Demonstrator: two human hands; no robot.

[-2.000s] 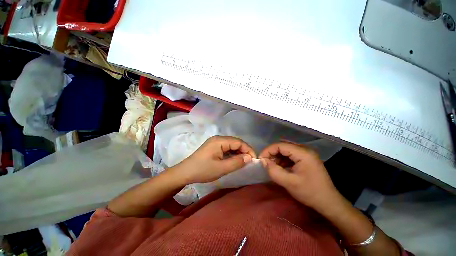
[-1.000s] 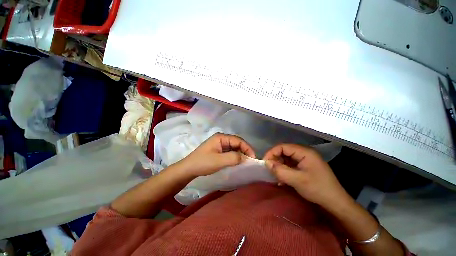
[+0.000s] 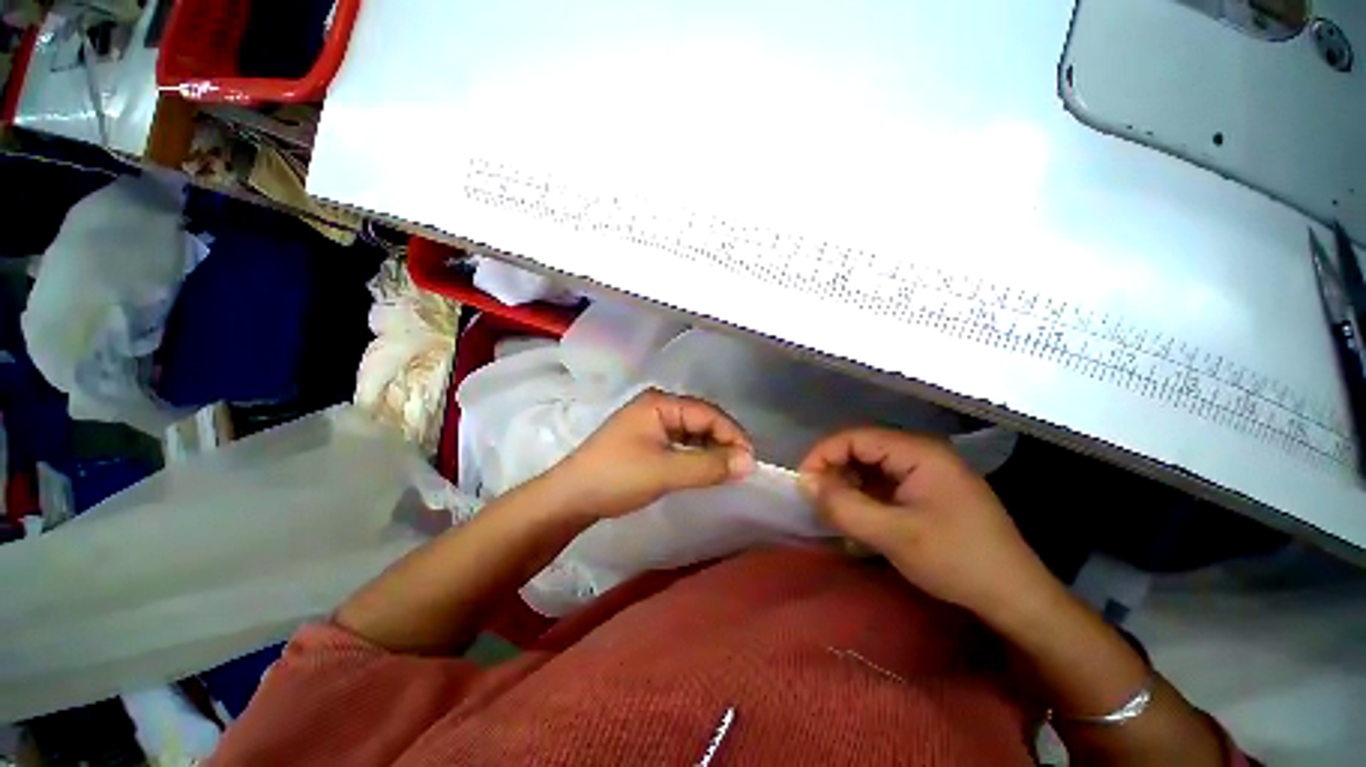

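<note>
Sheer white fabric (image 3: 697,517) lies over my lap and hangs below the table's front edge. My left hand (image 3: 659,454) pinches its narrow, denser white edge between thumb and fingertips. My right hand (image 3: 896,502) pinches the same edge a short way to the right. A short stretch of the edge shows taut between the two hands. The fingertips partly hide the pinched parts. No tool shows in either hand.
The white table (image 3: 719,120) has a printed ruler along its front edge. The machine bed (image 3: 1221,105) and black-handled shears (image 3: 1338,322) are at the right. A red basket (image 3: 247,90) is at upper left, another red container (image 3: 495,292) below the table.
My hands have moved slightly apart, my right hand shifting right. More of the white edge shows between them than two seconds ago. The view has shifted slightly.
</note>
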